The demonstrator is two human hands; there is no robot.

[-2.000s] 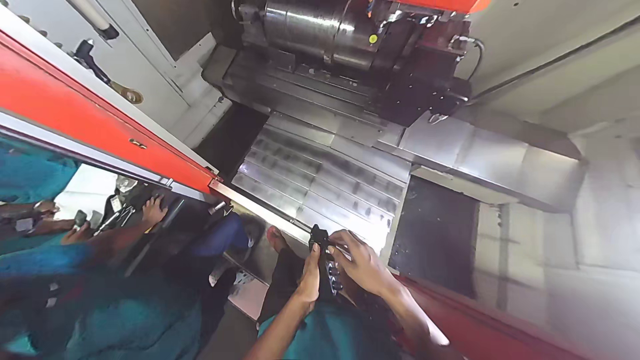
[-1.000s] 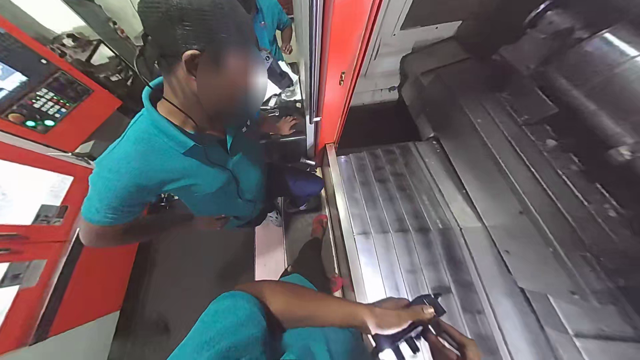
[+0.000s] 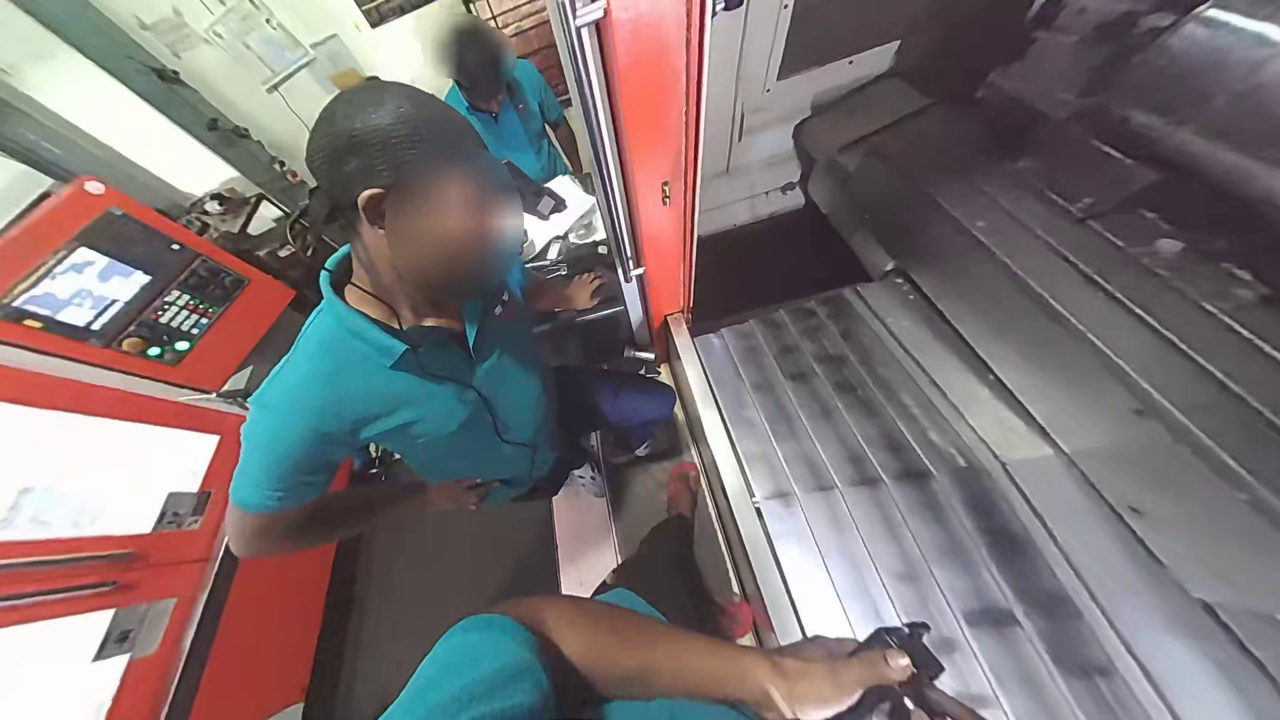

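Near the bottom edge of the view, my left hand (image 3: 835, 680) is closed around a small black object (image 3: 908, 645), its thumb lying on top. The object's kind cannot be told. Only some fingers of my right hand (image 3: 945, 703) show, at the lower edge beside the same object; whether they grip it is hidden. Both hands are above the near part of the ribbed metal way cover (image 3: 850, 450) inside a machine tool.
A co-worker (image 3: 430, 370) in a teal shirt stands to the left, another person (image 3: 515, 110) behind. A red door frame (image 3: 655, 170) with a metal handle rises at the centre. A machine control panel (image 3: 130, 285) and red cabinet doors are at far left.
The view has swung strongly left, bringing the co-worker and then the control panel into sight. My right hand, plain at first, is now mostly out of frame. The black object stays in my left hand.
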